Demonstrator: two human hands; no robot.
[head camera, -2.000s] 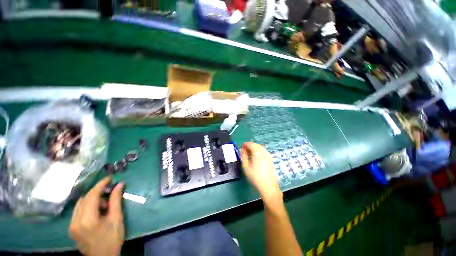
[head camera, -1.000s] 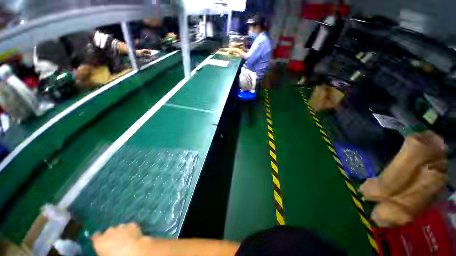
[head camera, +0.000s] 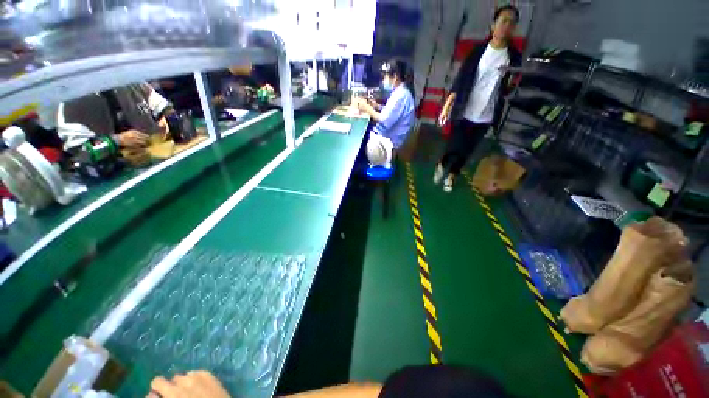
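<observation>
My right hand (head camera: 190, 384) is at the bottom edge, cut off, just below the near left end of the blister tray. Only its knuckle side shows, so whether it holds something cannot be seen. My left hand is out of the picture. The clear blister tray (head camera: 225, 307) lies on the green bench, with rows of glossy pockets; I see no dark parts in them. A small cardboard box (head camera: 54, 371) with clear crinkled bags (head camera: 87, 359) is at the lower left corner, partly cut off.
The bench (head camera: 291, 210) runs away ahead, with a seated person (head camera: 398, 109) at its far end. A person (head camera: 478, 85) stands in the aisle. Yellow-black tape (head camera: 424, 280) marks the floor. Brown paper bags (head camera: 633, 288), a blue bin (head camera: 548, 268) and racks stand right. Another work line is left.
The view has swung right from the black fixtures, which have left the picture with my left hand. My right hand has sunk lower in view. The standing person now shows clearly in the aisle.
</observation>
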